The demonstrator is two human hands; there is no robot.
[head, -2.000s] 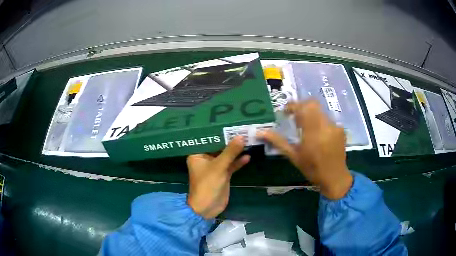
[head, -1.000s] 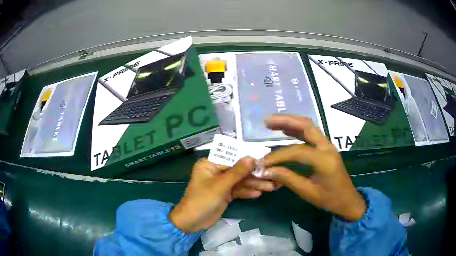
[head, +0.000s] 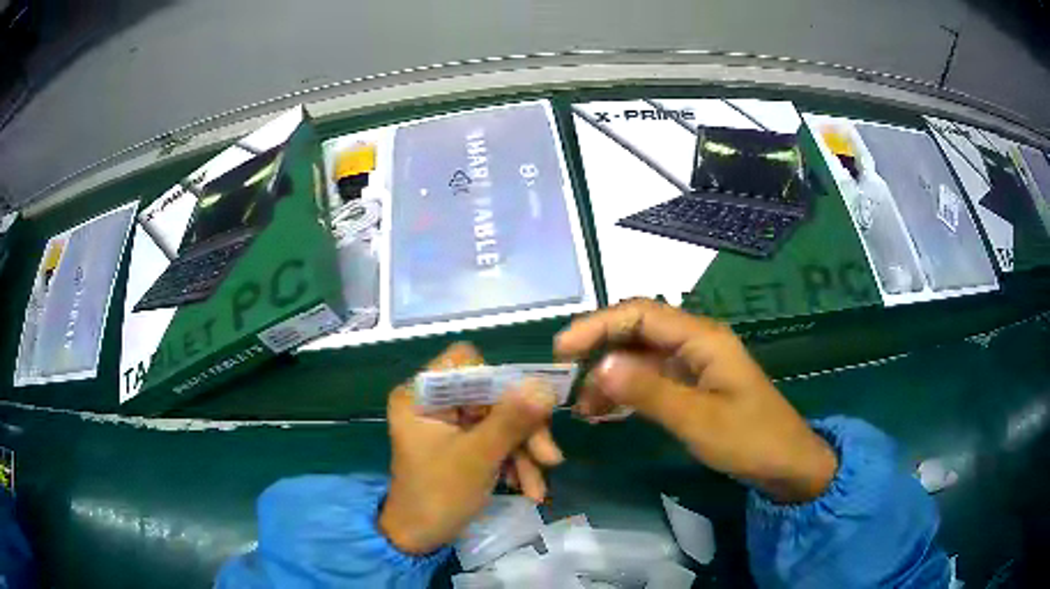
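Note:
My left hand [head: 461, 443] is low in the middle and pinches a small white barcode label [head: 466, 387] with dark print, thumb on top. My right hand [head: 685, 391] is just right of it, thumb and forefinger close together near the label's right end. Blur hides whether these fingertips hold anything. Behind the hands, an open box base holds a sleeved tablet [head: 486, 213], an orange-yellow adapter [head: 354, 161] and a white cable [head: 355, 219]. A green and white box lid [head: 230, 276] at the left carries a label [head: 299, 328] on its front side.
Another box lid [head: 714, 207] lies behind my right hand. Right of it is an open base with a tablet [head: 921, 196] bearing a small label. Another open base [head: 75, 293] is at the far left. Backing paper pieces [head: 576, 552] lie at the near edge.
The left lid went from my left hand onto the row, its label on. The row shifted left in view. My left hand now holds a label, tilted flatter than a second ago.

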